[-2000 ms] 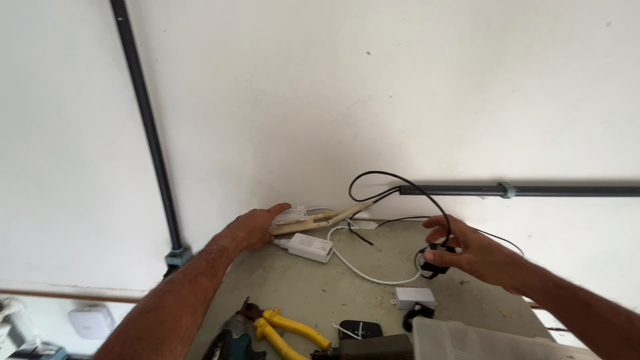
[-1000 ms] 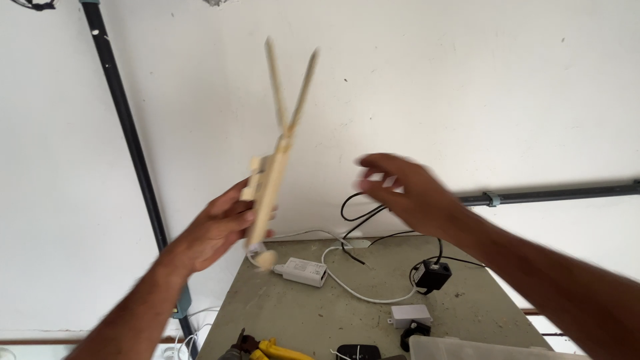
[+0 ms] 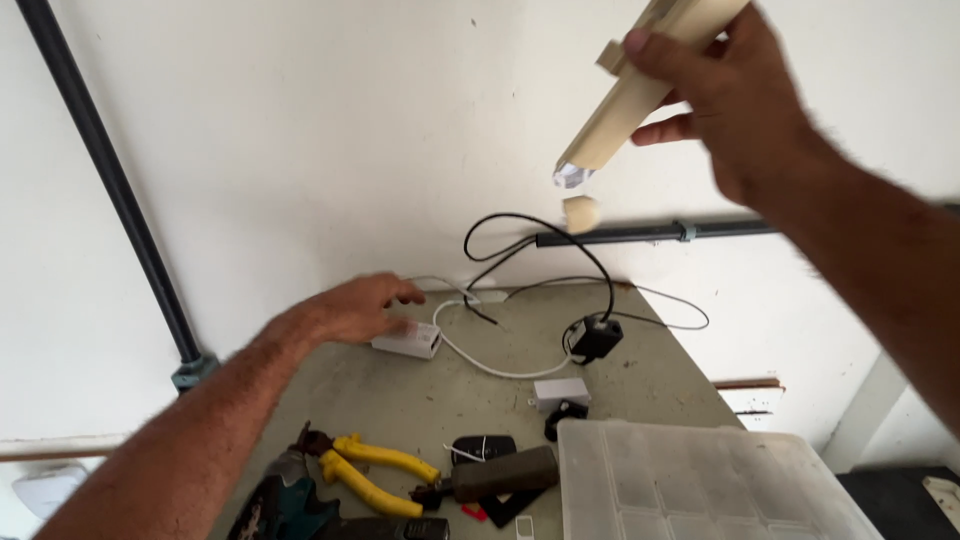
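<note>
My right hand (image 3: 720, 105), raised at the upper right, grips a cream plastic trunking piece (image 3: 626, 112) with a clear plastic bit poking out of its lower end. Just under that end, a small blurred cream cap (image 3: 581, 214) shows against the wall. At the table's back left, my left hand (image 3: 367, 304) has its fingers apart beside a white adapter box (image 3: 411, 341); whether it touches the box is unclear. A white cable (image 3: 499, 373) curves towards a black power adapter (image 3: 596, 339), from which a black cable (image 3: 604, 266) loops up to the wall conduit.
Yellow-handled pliers (image 3: 375, 472), a teal power drill (image 3: 289, 499) and a dark-handled tool (image 3: 506, 474) lie at the front. A translucent compartment box (image 3: 690, 480) stands front right, behind it a small white box (image 3: 561, 393). Black conduits (image 3: 112, 180) run along the wall.
The cream piece, in my left hand one second ago, is now in my right hand, higher and further right. My left hand has let go of it and moved down to the white adapter box.
</note>
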